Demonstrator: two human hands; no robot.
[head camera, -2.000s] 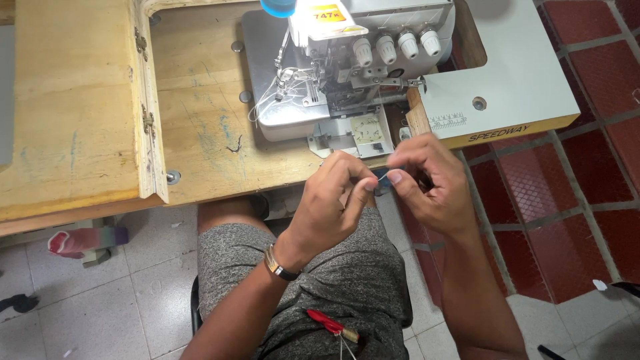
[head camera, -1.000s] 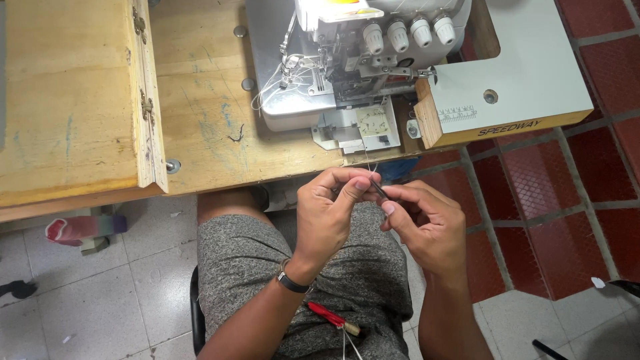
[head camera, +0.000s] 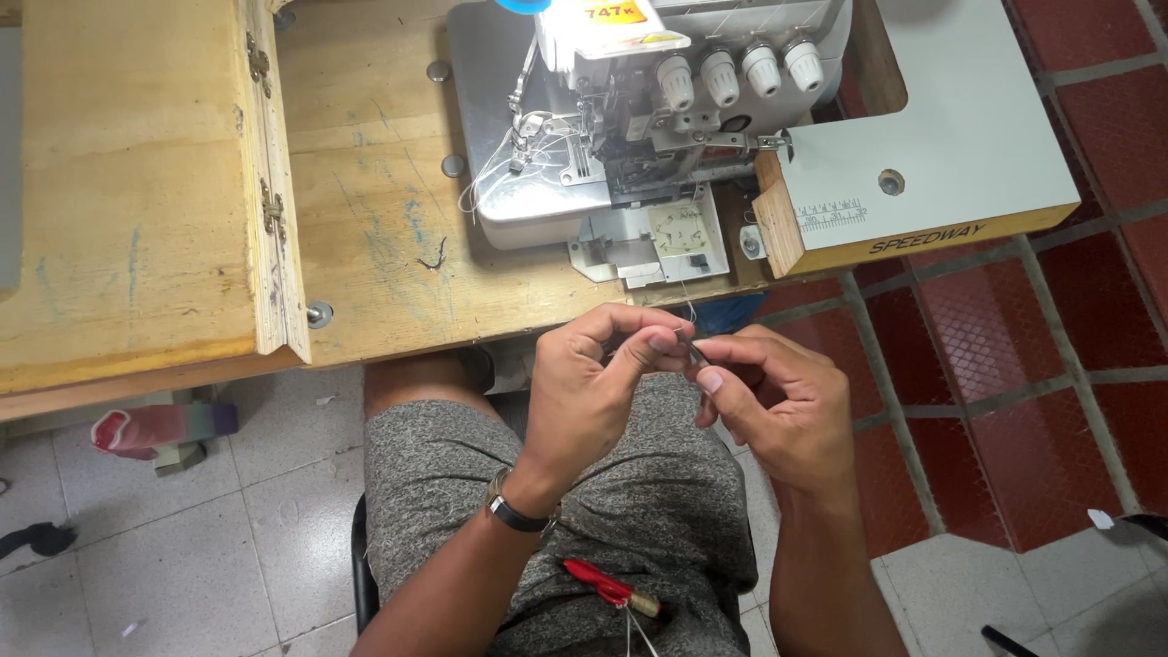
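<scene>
My left hand (head camera: 598, 388) and my right hand (head camera: 776, 397) meet above my lap, just in front of the table edge. My right thumb and index finger pinch a thin dark metal tool, likely tweezers (head camera: 693, 350), its tip at my left fingertips. My left thumb and index finger are pinched on a thread (head camera: 689, 306), which hangs by the machine's front; its end is too small to tell. Beyond them stands a serger sewing machine (head camera: 538, 196) with its front cover (head camera: 680, 239) swung down. Loose white threads (head camera: 493, 169) lie around its presser foot.
The wooden table (head camera: 383, 274) carries the machine; a white tabletop section (head camera: 958, 164) with a ruler scale is at right. A hinged wooden panel (head camera: 137, 182) is at left. A red-handled tool (head camera: 598, 580) with white strings rests on my lap. A coloured pedal-like object (head camera: 164, 429) lies below the table.
Two seconds ago no dark tool showed between my hands; one second ago it appeared in my right fingers. My hands have stayed close together.
</scene>
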